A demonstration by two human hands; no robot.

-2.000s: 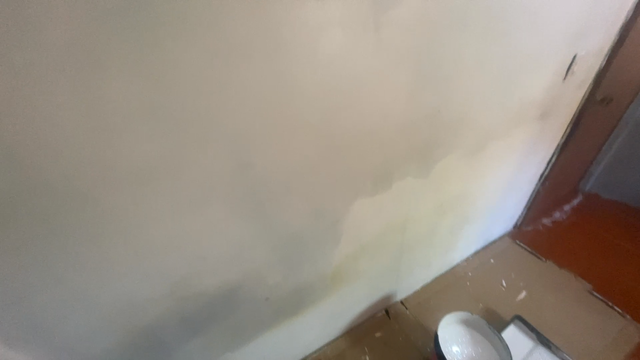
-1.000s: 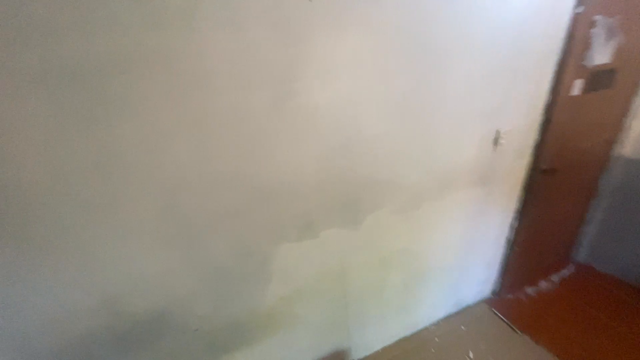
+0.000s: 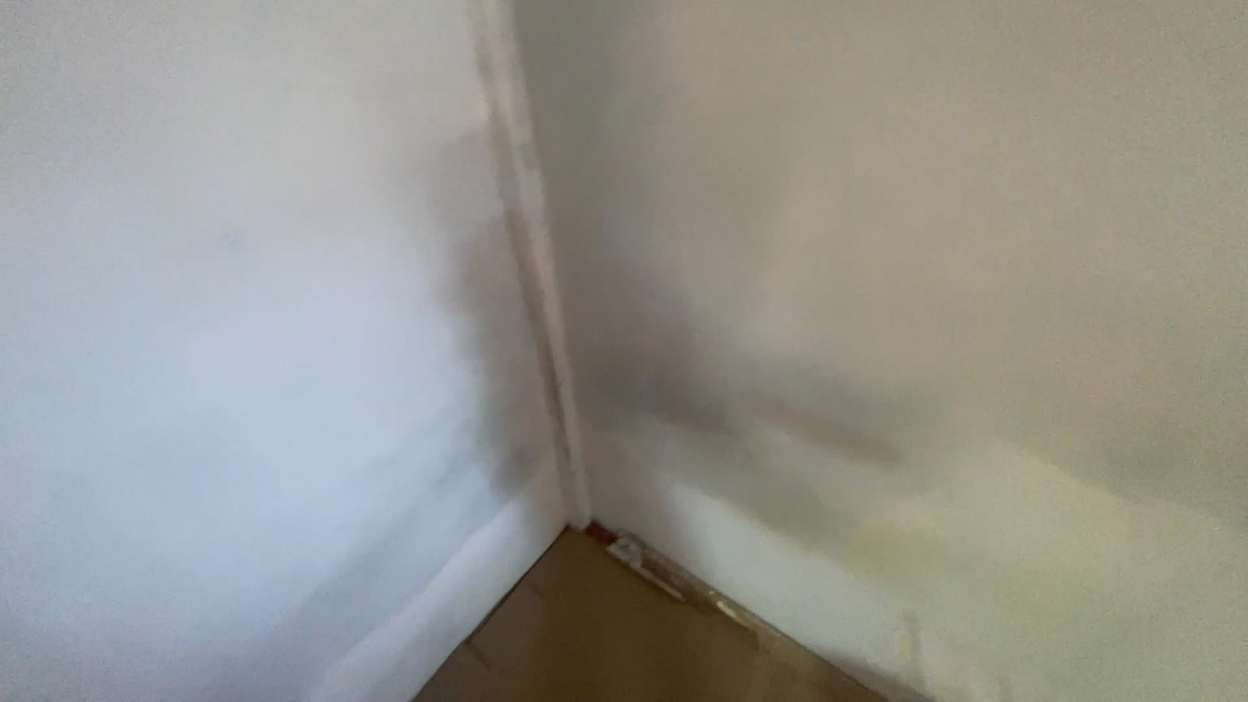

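Observation:
Neither my left hand nor my right hand shows in the head view. Two walls meet at a corner with a pale vertical strip (image 3: 534, 234) running down it. The left wall (image 3: 214, 341) looks bluish white, with a greyish patch close to the corner. Beige and grey tones cover the upper part of the right wall (image 3: 877, 224), and its lower part is paler, with an uneven boundary between them. The picture is somewhat blurred.
Brown sheet-like floor covering (image 3: 585, 634) reaches into the corner between the walls. Along the foot of the right wall lies a narrow edge with whitish bits (image 3: 731, 609). A small reddish spot (image 3: 600, 532) shows at the corner itself.
The view has swung far over to a wall corner. The brown door seen earlier and the white round container on the floor covering are out of view.

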